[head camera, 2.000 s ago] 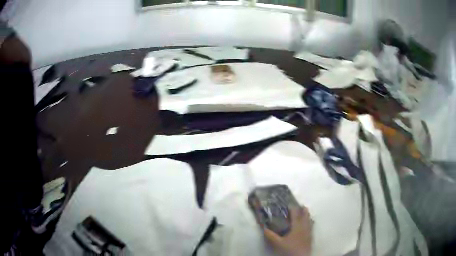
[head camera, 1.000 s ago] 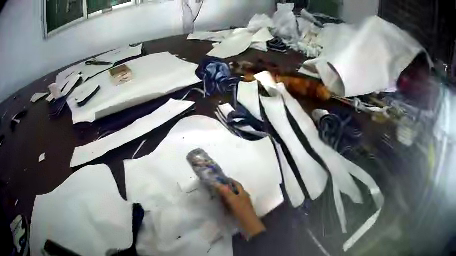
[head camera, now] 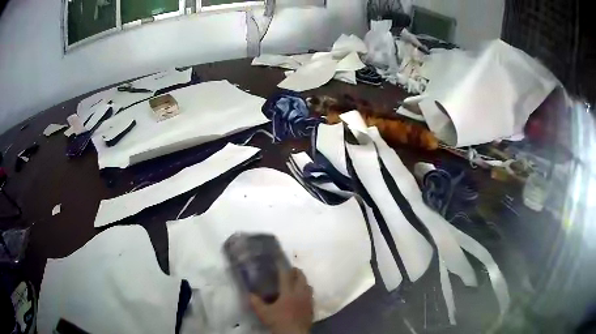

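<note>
A white-topped cut panel stack (head camera: 320, 241) with a curved edge lies in front of me. My right hand (head camera: 291, 306) holds a dark, shiny fabric weight (head camera: 255, 261) on or just above its white top; contact is unclear because of blur. A second white-topped panel stack (head camera: 108, 277) lies to the left, with a dark piece between the two. A dark object shows at the bottom left edge. My left hand is not in view.
Beyond lie a long curved strip (head camera: 176, 182) and a larger panel stack (head camera: 189, 121) bearing a small open carton (head camera: 164, 107). Long white-topped strips (head camera: 392, 209), bunched navy fabric (head camera: 287, 114), an orange-brown duster (head camera: 398, 130) and a big curled white paper (head camera: 490, 91) are at the right.
The view has swung right since the oldest frame. My right hand still holds the weight, which has shifted toward the near middle of the panel and turned since one second ago.
</note>
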